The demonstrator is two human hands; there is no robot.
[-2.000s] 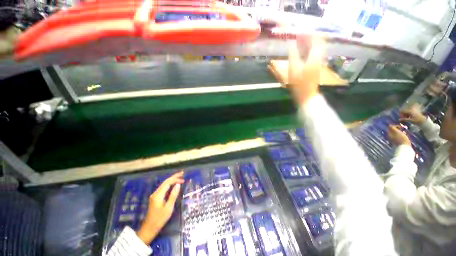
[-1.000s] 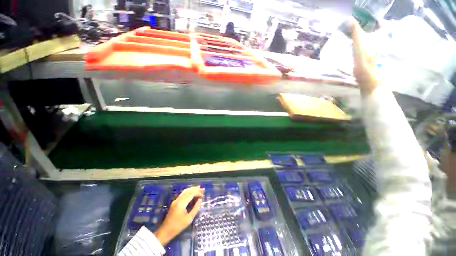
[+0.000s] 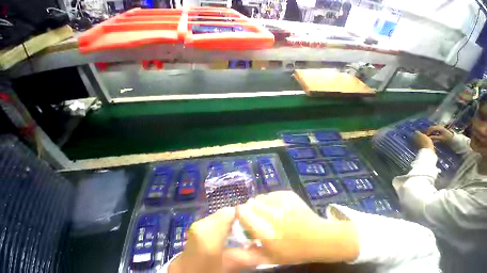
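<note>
My left hand [image 3: 205, 242] and my right hand [image 3: 288, 226] meet over the front middle of the near clear tray [image 3: 136, 213]. Their fingers close around a small, blurred, whitish-clear thing [image 3: 238, 233], largely hidden by the fingers. The sheet of round stickers [image 3: 227, 196], with rows of small dark dots, lies on the tray just beyond my hands. Blue phone housings [image 3: 159, 184] sit in the tray pockets. One housing [image 3: 187, 183] has a red patch. My hands hide the tray's front right part.
A second tray of housings [image 3: 322, 188] lies to the right. Ridged stacked trays [image 3: 34, 208] stand at left beside a cloudy film [image 3: 99, 200]. The green conveyor [image 3: 213, 122] runs behind, below a shelf with orange-red bins [image 3: 133, 32]. A coworker's hands [image 3: 427, 139] work at far right.
My right hand has come down from above the shelf to the tray. My left hand has moved toward the front middle to meet it, uncovering the housing with the red patch.
</note>
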